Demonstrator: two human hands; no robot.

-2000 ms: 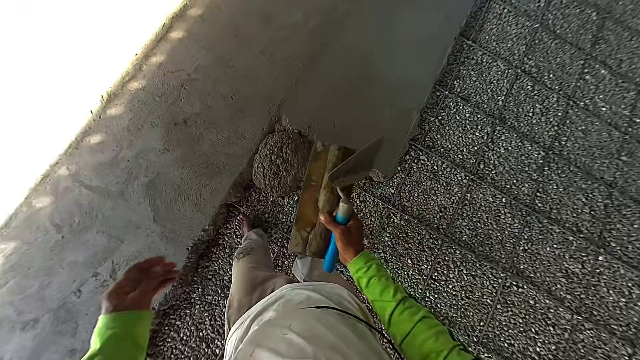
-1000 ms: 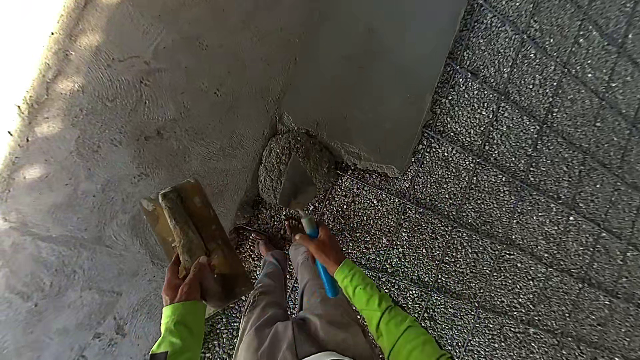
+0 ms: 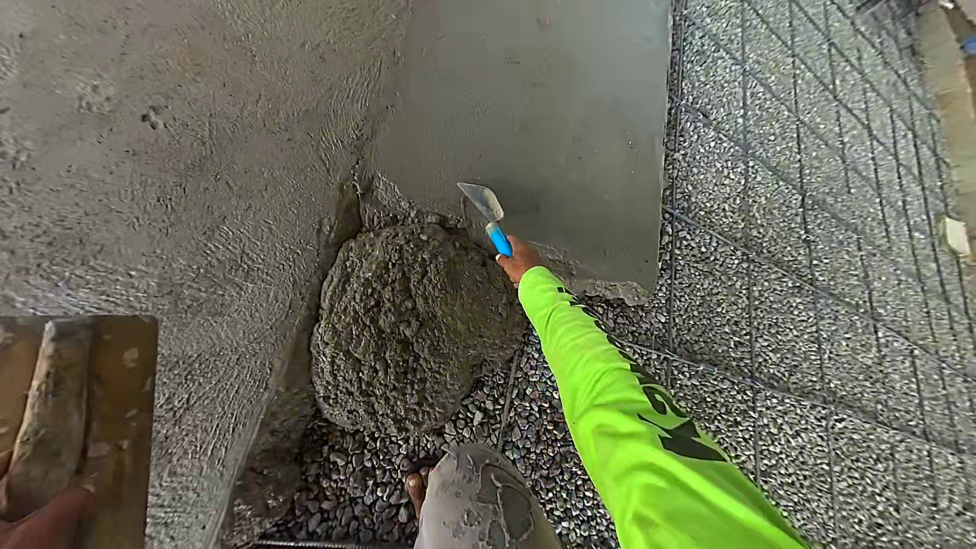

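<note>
My right hand (image 3: 520, 261) grips the blue handle of a pointed trowel (image 3: 482, 201), whose blade is over the near edge of the smooth wet concrete (image 3: 534, 114). Just below and left of that hand, a rough mound of wet mortar (image 3: 412, 328) rests on the gravel. At the lower left edge, part of my left hand (image 3: 53, 515) is at the handle of a flat wooden float (image 3: 114, 427); its fingers are mostly cut off by the frame.
A textured cement wall or slab (image 3: 175, 191) fills the left side. Gravel (image 3: 778, 305) with a grid of thin wires or bars (image 3: 751, 290) spreads across the right. My knee (image 3: 484, 496) and a bare foot show at the bottom.
Two seconds ago the float was near my right hand; one second ago my left hand held it. The trowel has moved from the mortar mound to the smooth concrete's edge. The view has shifted closer.
</note>
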